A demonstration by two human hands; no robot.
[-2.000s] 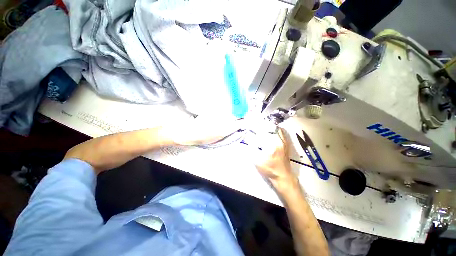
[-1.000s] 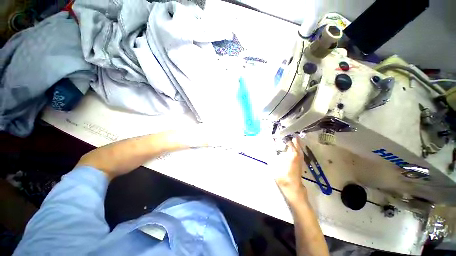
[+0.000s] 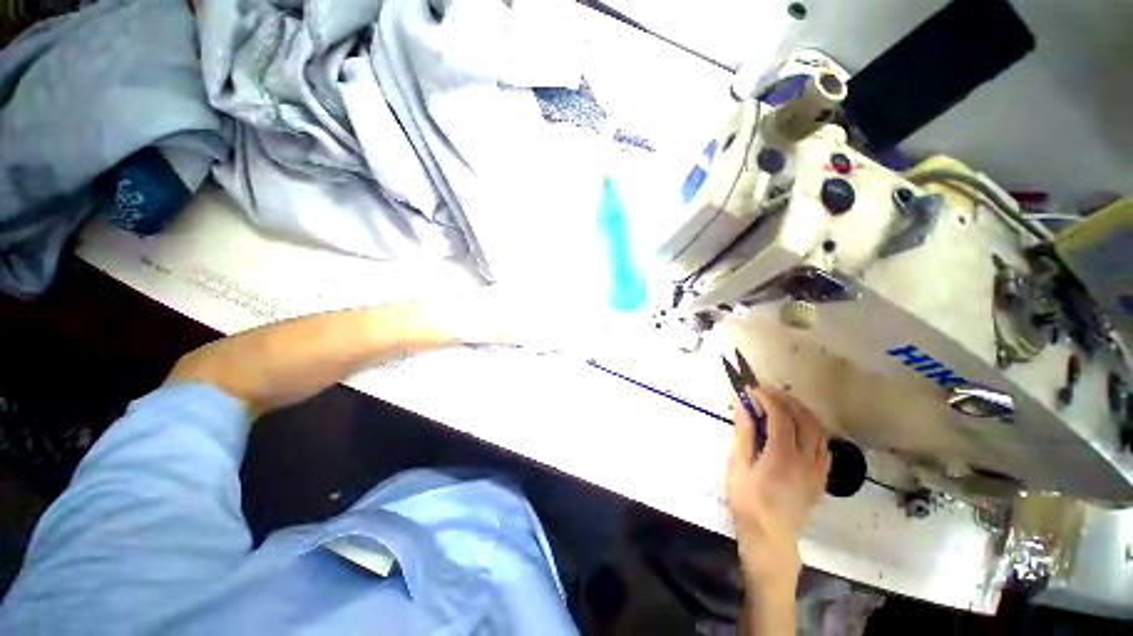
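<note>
The pale blue-grey denim garment (image 3: 298,124) lies bunched at the left of the table, its right part washed out by light. My left forearm reaches over the table to the glare left of the needle area (image 3: 696,326); my left hand is washed out and its fingers cannot be made out. My right hand (image 3: 780,454) is on the thread snips (image 3: 746,395), right of the needle, fingers around the handle, dark blades pointing toward the machine's needle. A turquoise plastic tag (image 3: 618,255) stands left of the needle.
The off-white sewing machine head (image 3: 857,298) fills the right side. A black round disc (image 3: 846,468) lies beside my right hand. A dark blue denim piece (image 3: 147,193) is at far left. The white table (image 3: 186,267) has a printed ruler along its front edge.
My right hand has moved from the needle area back and right to the thread snips and taken hold of them. The snips' blades now point up from the hand. The camera view has shifted slightly.
</note>
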